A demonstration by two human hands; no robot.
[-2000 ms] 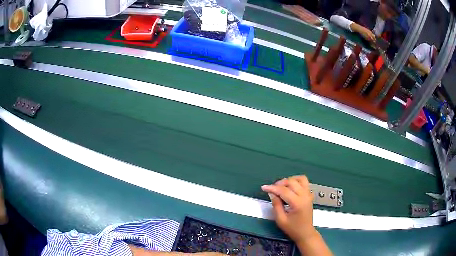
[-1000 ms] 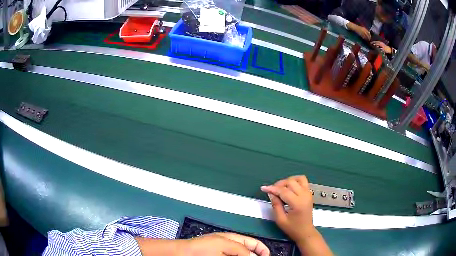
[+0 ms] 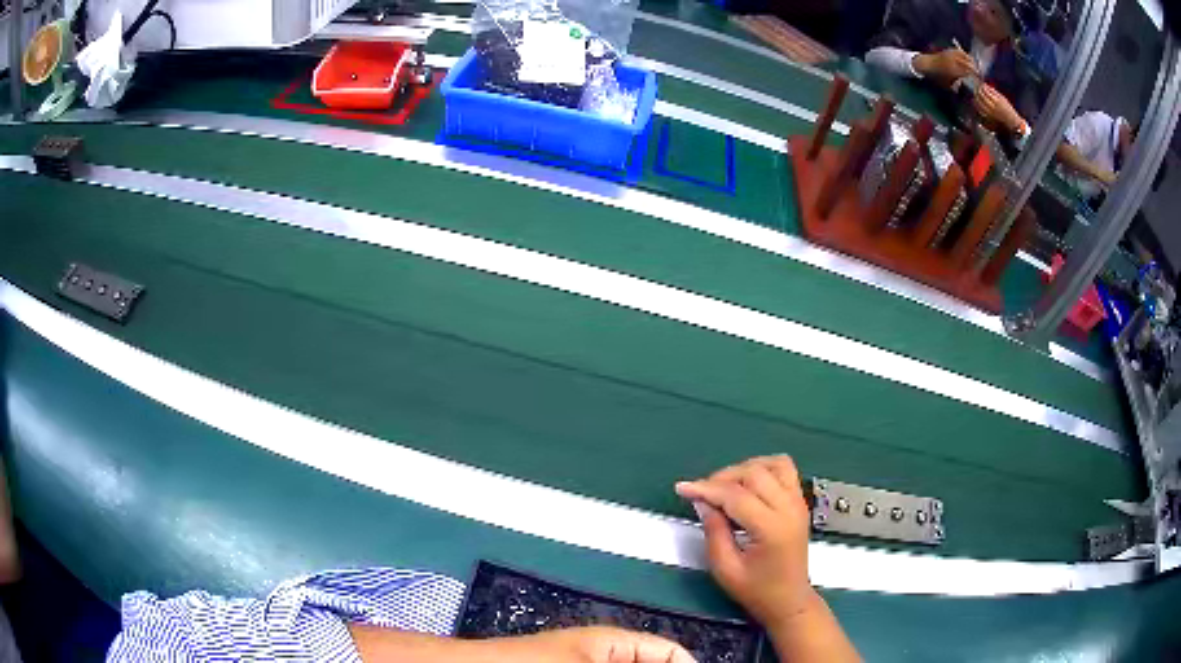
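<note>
A grey metal bar (image 3: 878,513) with several round centres in a row lies on the green conveyor, just right of my right hand. My right hand (image 3: 762,525) hovers by the conveyor's near white stripe, fingers curled and fingertips together; whether it holds anything is hidden. My left hand (image 3: 628,646) is low over the black tray (image 3: 551,604), cut off by the bottom edge, its fingertips not visible. Small dark glossy rings are scattered in the tray.
Another metal bar (image 3: 100,292) lies at the conveyor's left, a dark block (image 3: 58,157) behind it, and one bar (image 3: 1110,540) at far right. Across stand a blue bin (image 3: 544,124) with a clear bag, a red bin (image 3: 359,78) and a red-brown rack (image 3: 894,240). A person works beyond.
The near metal bar has slid right, away from my right hand; the left bar has also moved right. My left hand has come into view over the tray. My right hand has hardly moved.
</note>
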